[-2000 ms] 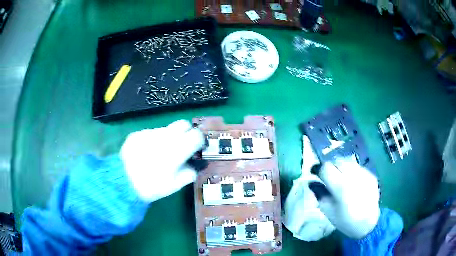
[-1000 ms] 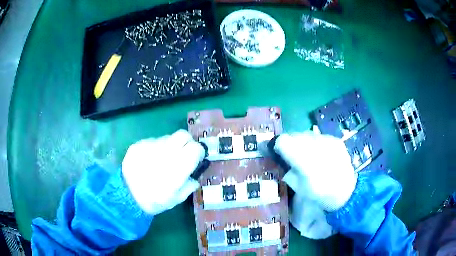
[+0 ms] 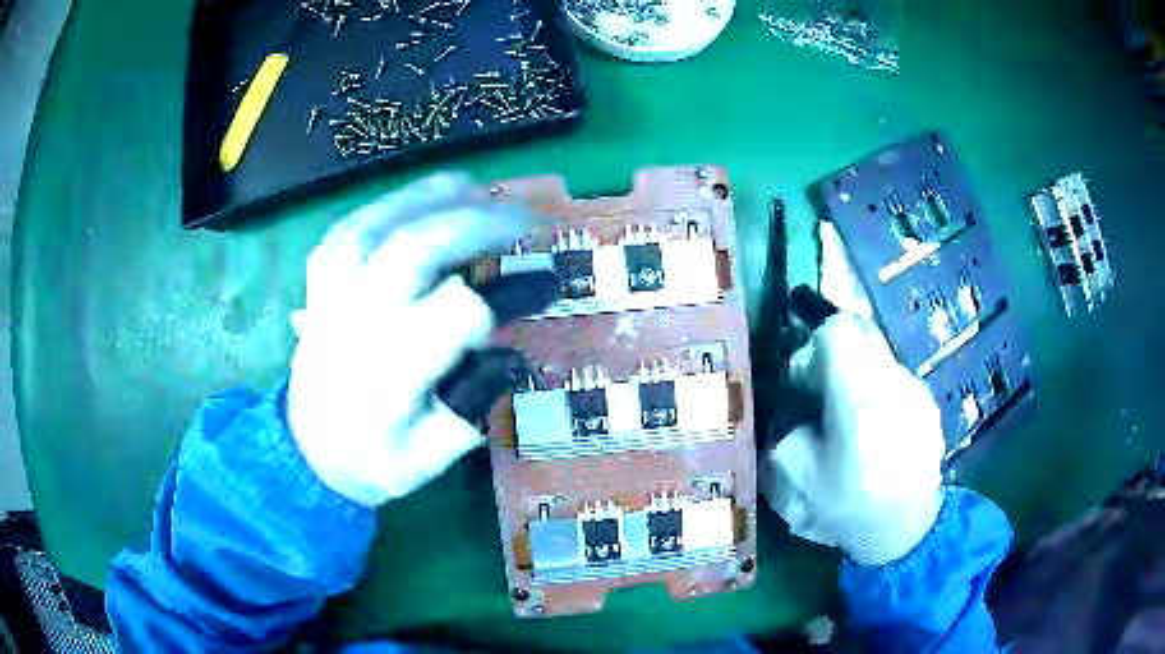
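The reddish-brown jig base [image 3: 626, 470] lies in front of me with three slots. Each slot holds a silver heatsink [image 3: 543, 422] with two black transistors, such as this one [image 3: 647, 268], legs pointing away from me. My left hand [image 3: 383, 345], in a white glove with black fingertips, is over the jig's left edge. Its fingers are apart, with one fingertip beside the far-left transistor; it is blurred. My right hand [image 3: 856, 434] is just right of the jig, gripping a slim dark tool [image 3: 778, 256] that points away from me. Its palm side is hidden.
The dark blue-grey cover plate [image 3: 882, 192] lies tilted to the right, with loose heatsink assemblies [image 3: 1073, 243] beyond it. The black screw tray [image 3: 383, 167] with a yellow-handled tool [image 3: 254, 113] is far left. A white dish [image 3: 652, 49] and clear bag [image 3: 837, 32] are at the far side.
The view has shifted, so the bench items sit higher. My right hand has left the jig's right edge and now holds the slim dark tool. My left hand's fingers have spread over the jig's left side.
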